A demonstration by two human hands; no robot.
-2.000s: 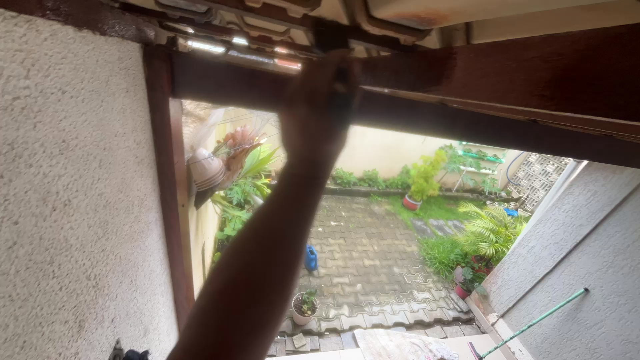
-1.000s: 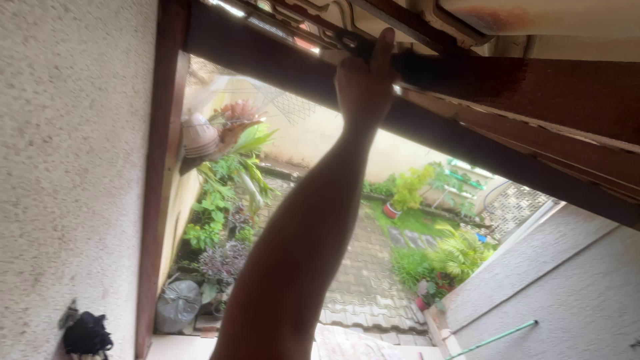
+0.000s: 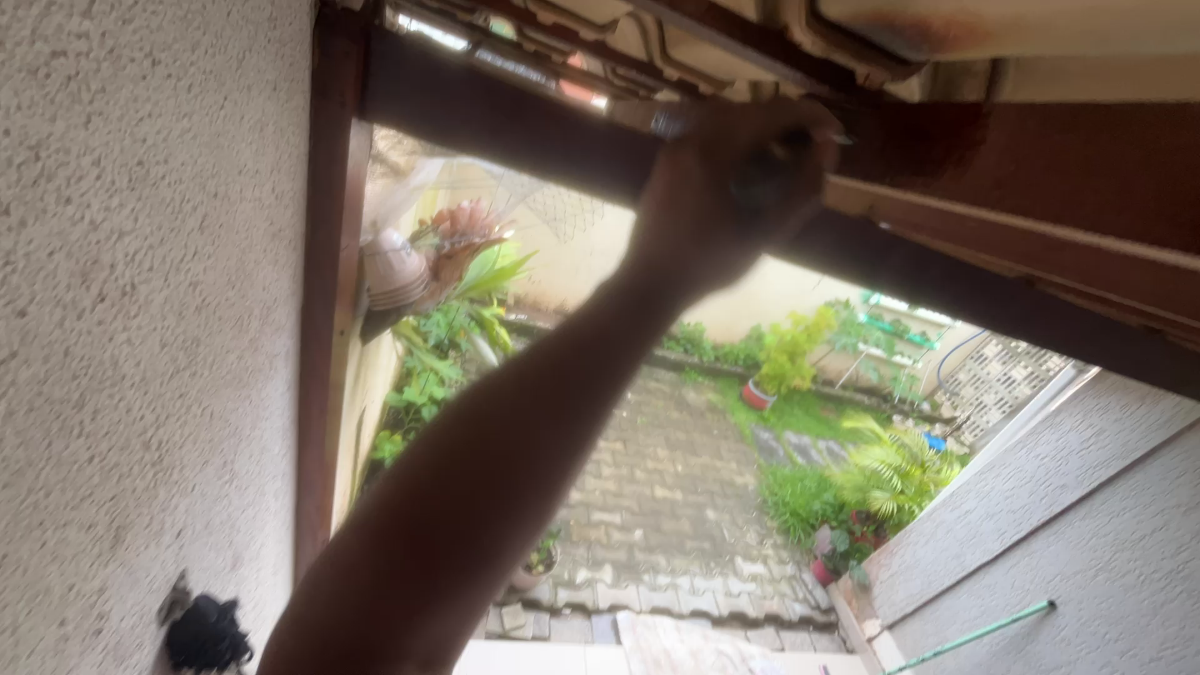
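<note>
My left hand [image 3: 745, 183] is raised at the upper middle, its forearm rising from the lower left. The fingers are closed around a slim tool that looks like a paintbrush [image 3: 667, 122]; a pale metallic band and a light brownish end stick out to the left of the fist. Blur hides the fine detail, and the fist covers most of the handle. The hand is in front of a dark brown wooden beam [image 3: 506, 103], just under the roof tiles [image 3: 647, 47]; whether the tool touches the wood, I cannot tell. My right hand is not in view.
A rough plastered wall [image 3: 159, 281] and a brown wooden post [image 3: 328, 281] stand at left, with a black bundle [image 3: 206, 633] low on the wall. Another reddish-brown beam [image 3: 1059, 150] runs at upper right. A green pole [image 3: 975, 637] leans at lower right. Beyond lies a paved yard [image 3: 675, 459] with plants.
A second ago a finger pointed up over the dark tool; now the fist is closed around it, and its pale end shows at left. The hand stays high by the beams. The view has shifted.
</note>
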